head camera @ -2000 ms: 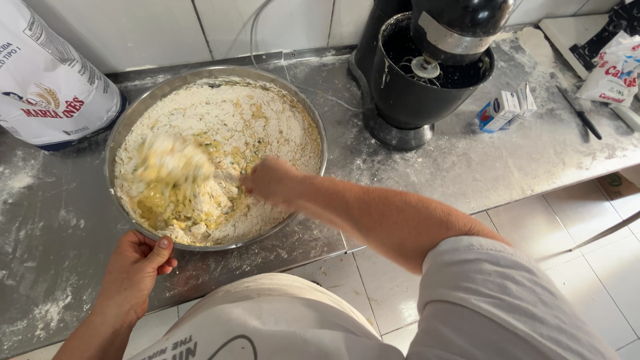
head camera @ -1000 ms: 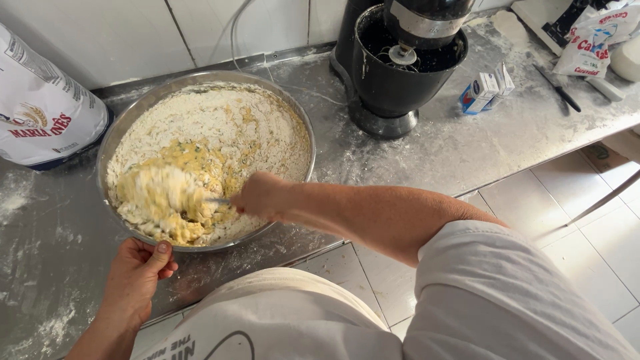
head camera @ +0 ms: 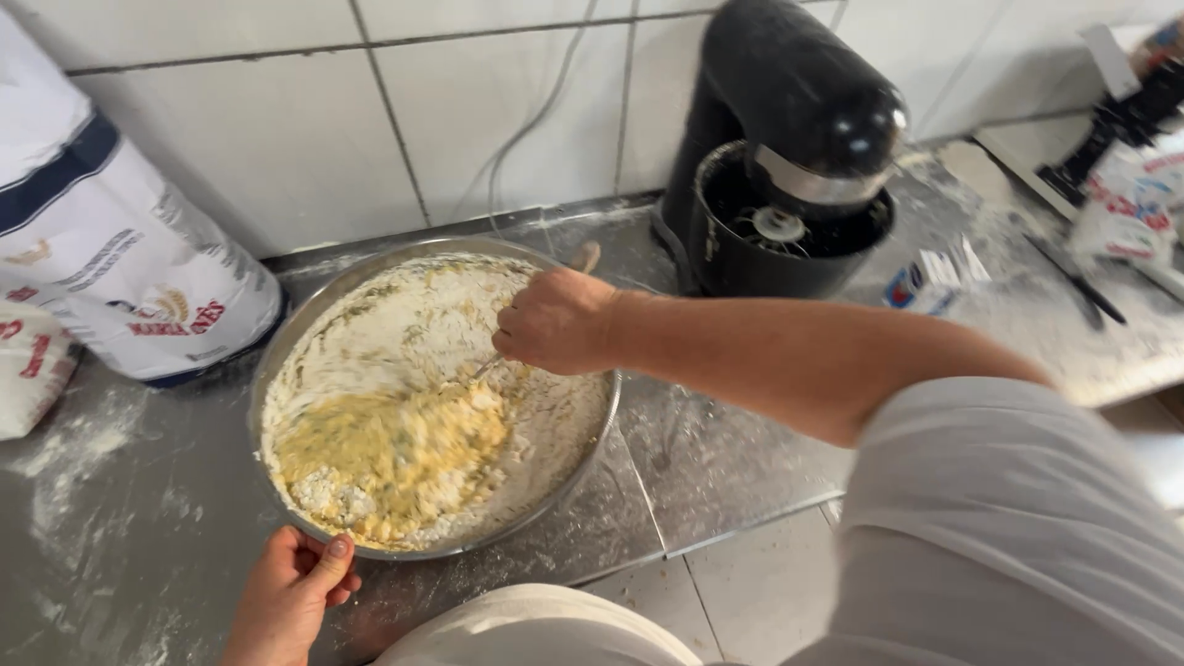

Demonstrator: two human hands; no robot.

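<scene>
A wide round metal bowl [head camera: 614, 407] on the steel counter holds white flour and a wet, yellow, lumpy mixture [head camera: 398, 444], blurred by motion. My right hand [head camera: 558, 322] grips a utensil with a wooden handle end [head camera: 585, 257] showing above the fist and a thin metal part [head camera: 485, 366] below it. The utensil's working end is hidden in the mixture. My left hand [head camera: 301, 587] pinches the bowl's near rim at the lower left, thumb on top.
A large flour sack [head camera: 176, 287] stands left of the bowl, a smaller bag [head camera: 32, 370] beside it. Behind at right is a black stand mixer [head camera: 795, 120]; farther right lie a small carton [head camera: 934, 277], a black-handled knife [head camera: 1078, 277] and a plastic bag [head camera: 1124, 208]. Tiled wall behind.
My right hand has moved toward the bowl's far right side with the utensil. More of the mixture looks yellow and wet. My left hand stays at the rim. The view has shifted.
</scene>
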